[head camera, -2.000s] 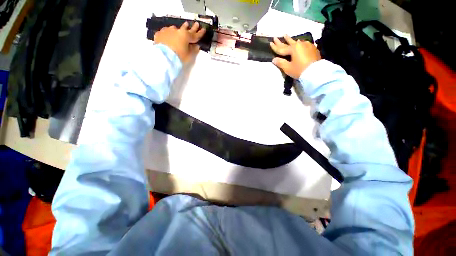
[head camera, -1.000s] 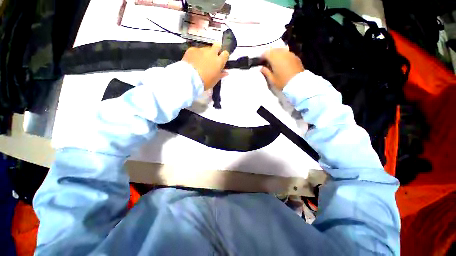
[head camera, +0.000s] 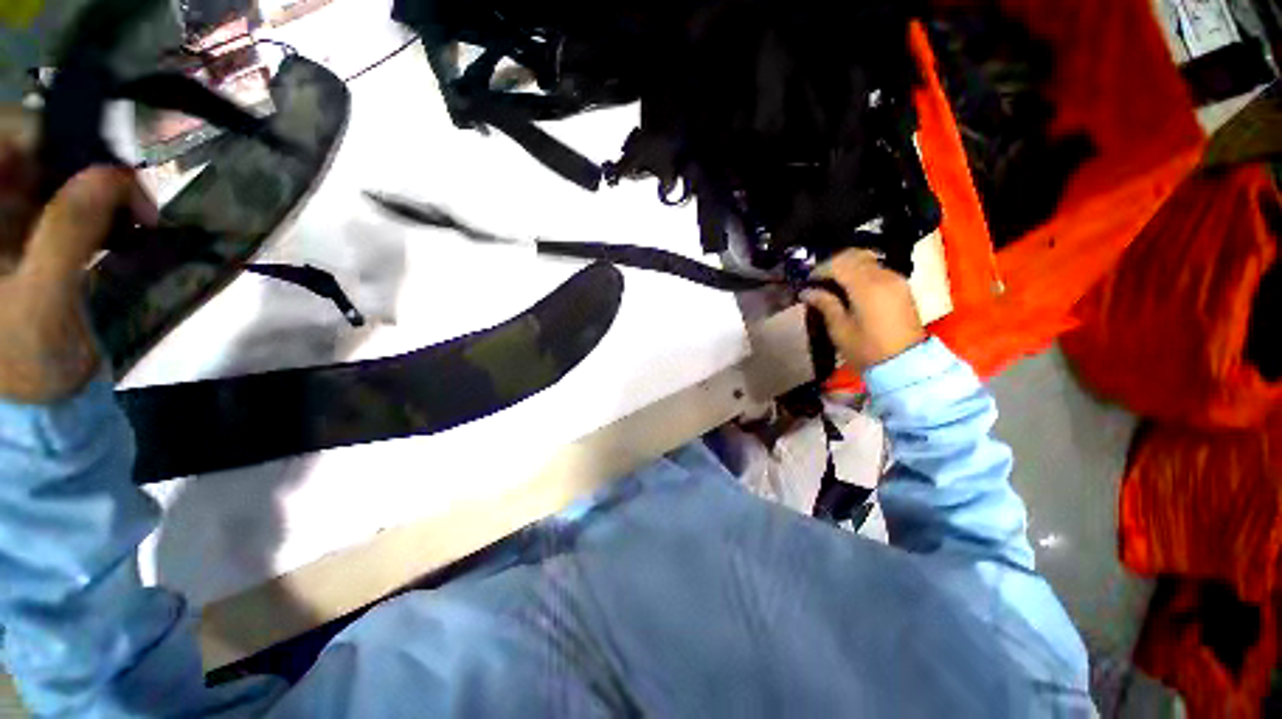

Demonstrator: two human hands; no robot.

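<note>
My left hand [head camera: 63, 267] is at the left edge, partly cut off and blurred, closed on a camouflage strap panel [head camera: 232, 197] with black webbing. My right hand [head camera: 858, 312] is at the table's right corner, its fingers closed on black webbing [head camera: 647, 259] beside the dark heap. A second camouflage strap panel [head camera: 408, 386] lies flat on the white sheet, its rounded end to the right. A short webbing tail with a small black end [head camera: 331, 288] hangs from the held panel onto the sheet.
A tangled heap of black webbing assemblies [head camera: 759, 113] covers the back right. Orange-red bags [head camera: 1181, 295] stand at the right. The pale table edge [head camera: 464, 541] runs in front of me. Part of the machine [head camera: 141, 21] shows at the upper left.
The view has turned to the right. My right hand has let go of the strap piece near the clamp and moved to webbing at the table's right corner. My left hand still holds the panel.
</note>
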